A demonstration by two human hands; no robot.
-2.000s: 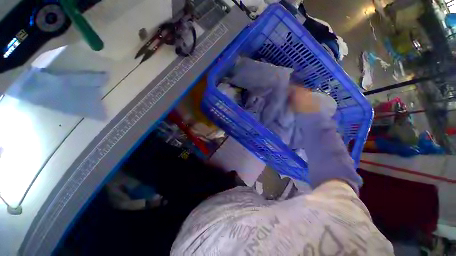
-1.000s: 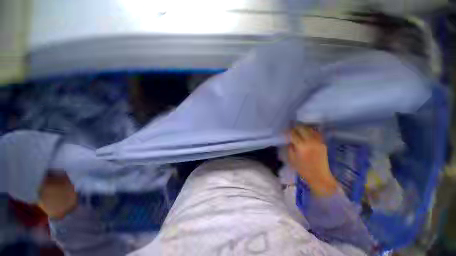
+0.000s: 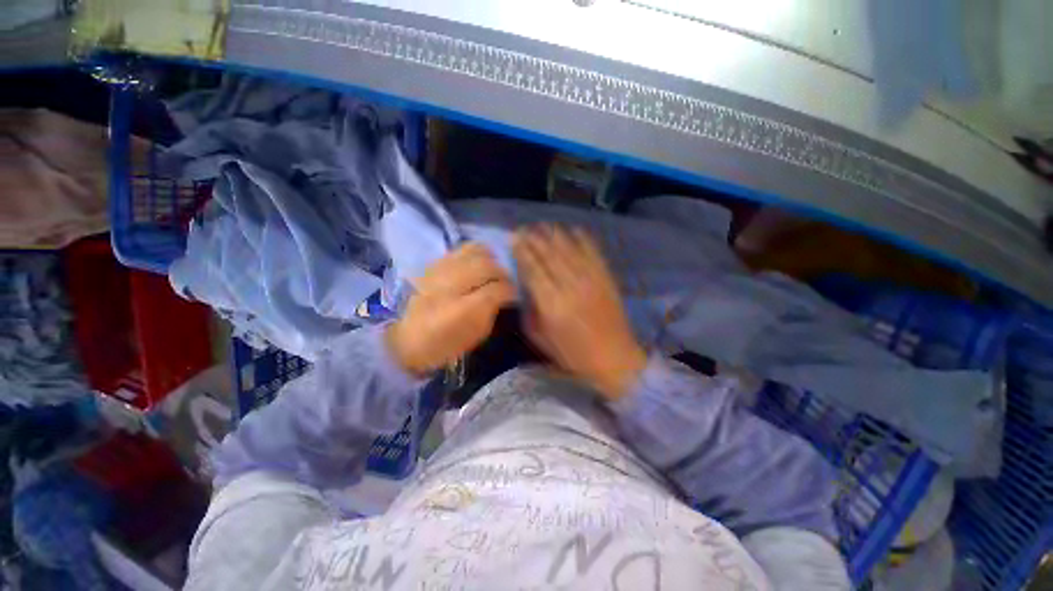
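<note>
My left hand (image 3: 453, 307) is closed on a bunched edge of light blue cloth below the table's front edge. My right hand (image 3: 577, 303) is beside it, slightly blurred, with its fingers against the cloth; whether it grips is unclear. The light blue garment (image 3: 785, 323) spreads to the right from behind my hands, over a blue basket. More light blue cloth (image 3: 277, 237) hangs in a heap to the left of my hands. The part of the cloth between my hands is mostly hidden by the fingers.
The white table (image 3: 739, 35) has a printed ruler (image 3: 600, 92) along its front edge. A pale blue scrap (image 3: 918, 58) lies on it at the right. Blue baskets (image 3: 854, 462) stand below at right and left. A red basket (image 3: 144, 329) and pinkish cloth (image 3: 58, 173) are at the far left.
My hands have come together from wide apart, in front of my torso. The garment has dropped from its stretched position and now spreads to the right. The view has shifted left.
</note>
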